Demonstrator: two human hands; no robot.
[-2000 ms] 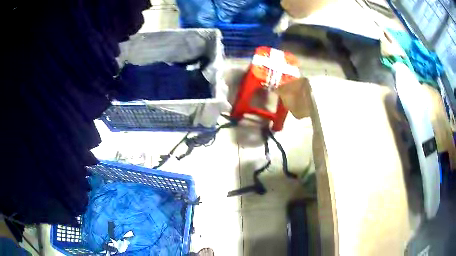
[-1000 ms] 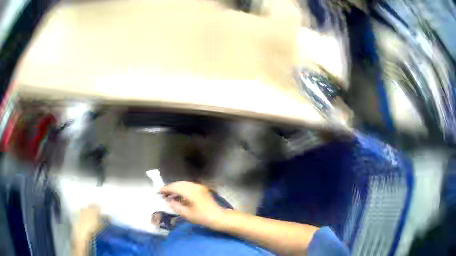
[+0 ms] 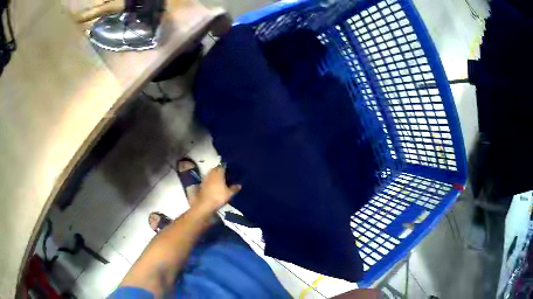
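Observation:
Navy garments (image 3: 257, 134) lie in a blue lattice plastic crate (image 3: 447, 117) and drape over its near left rim, hiding it. My left hand (image 3: 216, 188) reaches in from the lower left and touches the cloth's near left edge. Whether its fingers grip the cloth is unclear. A small skin-coloured part, apparently my right hand or arm (image 3: 356, 294), shows at the bottom edge, cut off by the frame, below the crate's near corner. Its fingers are hidden.
The beige pressing table (image 3: 52, 117) curves along the left, with a steam iron (image 3: 123, 32) near its far corner. My sandalled feet (image 3: 188, 175) are on the tiled floor between table and crate. Dark cloth (image 3: 505, 87) hangs at the right. Something red (image 3: 41, 283) is at lower left.
The view has swung right from the table front to the crate, now close and large. My left hand has come to the navy cloth. My right hand has moved to the bottom edge.

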